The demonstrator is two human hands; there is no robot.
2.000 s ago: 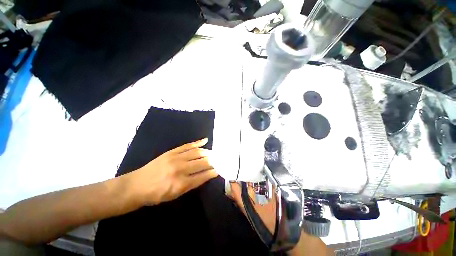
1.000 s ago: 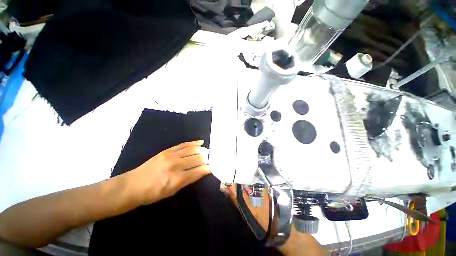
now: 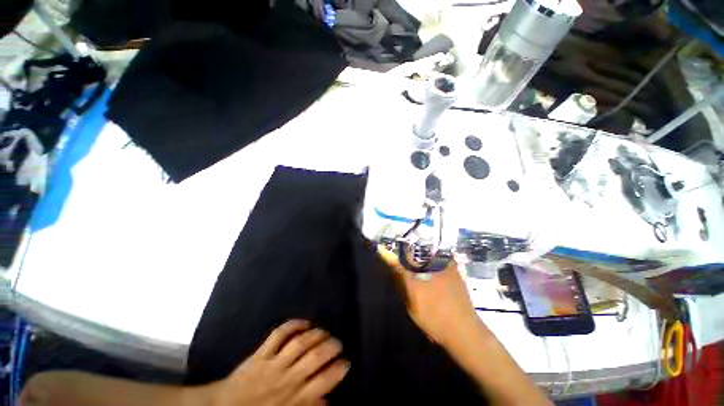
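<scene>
A black cut panel (image 3: 286, 238) lies on the white table, its right edge along the left end of the sewing machine head (image 3: 492, 198). My left hand (image 3: 290, 369) rests on the panel near the bottom of the view, fingers slightly bent and a little apart; I cannot tell if it grips cloth. My right hand (image 3: 433, 293) reaches up beside the panel to the needle area, its fingertips partly hidden by the shiny curved guard (image 3: 426, 258). Whether they pinch the cloth is not visible.
More black cloth (image 3: 230, 87) lies at the back left, beside blue tape (image 3: 59, 186) and a black and white tangle (image 3: 51, 103). A lit smartphone (image 3: 553, 300) lies below the machine head. Yellow-handled scissors (image 3: 673, 349) are at the right. A grey-white post (image 3: 433, 111) rises from the head.
My left hand has moved down the panel, toward the wearer. The view has shifted; the machine head looks smaller and the smartphone now shows. My right hand stays at the needle area.
</scene>
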